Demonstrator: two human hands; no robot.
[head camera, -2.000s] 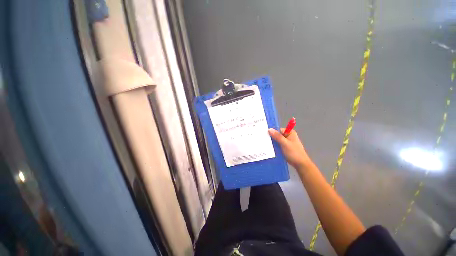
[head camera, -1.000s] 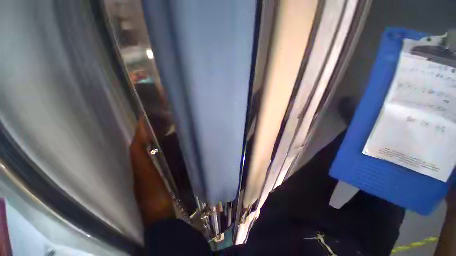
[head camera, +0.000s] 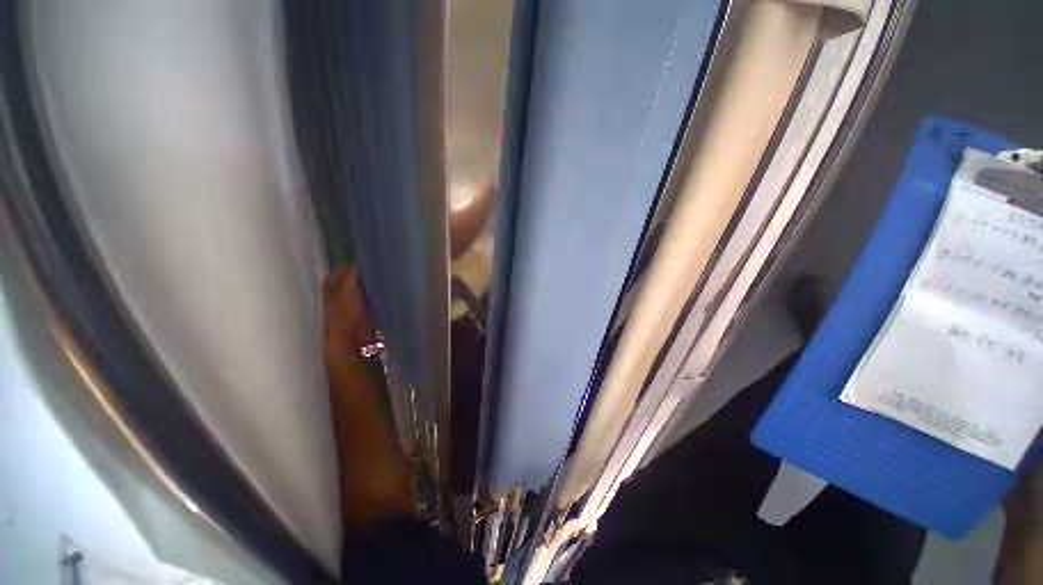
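Observation:
The blue clipboard (head camera: 841, 429) is tilted at the right, its metal clip (head camera: 1024, 177) cut by the picture's edge. A handwritten white sheet (head camera: 955, 331) lies under the clip. A small part of my right hand or wrist (head camera: 1021, 537) shows at the clipboard's lower right edge; its fingers are out of the picture. My left hand (head camera: 347, 309) reaches in between the whitish fabric (head camera: 172, 217) and the dark blue layers (head camera: 383, 171); its fingers are mostly hidden. A lighter blue fabric band (head camera: 595, 206) stands to its right.
A beige band (head camera: 709, 183) and pale rails (head camera: 749, 246) run beside the blue fabric. Metal end fittings (head camera: 509, 531) sit at the near end. A dark curved edge (head camera: 126, 354) bounds the left side. Grey floor (head camera: 984, 57) shows at the upper right.
The view has swung left onto the rack, so the clipboard now sits at the right. My left hand has come into view among the layers. A gap has opened between dark and lighter blue fabric.

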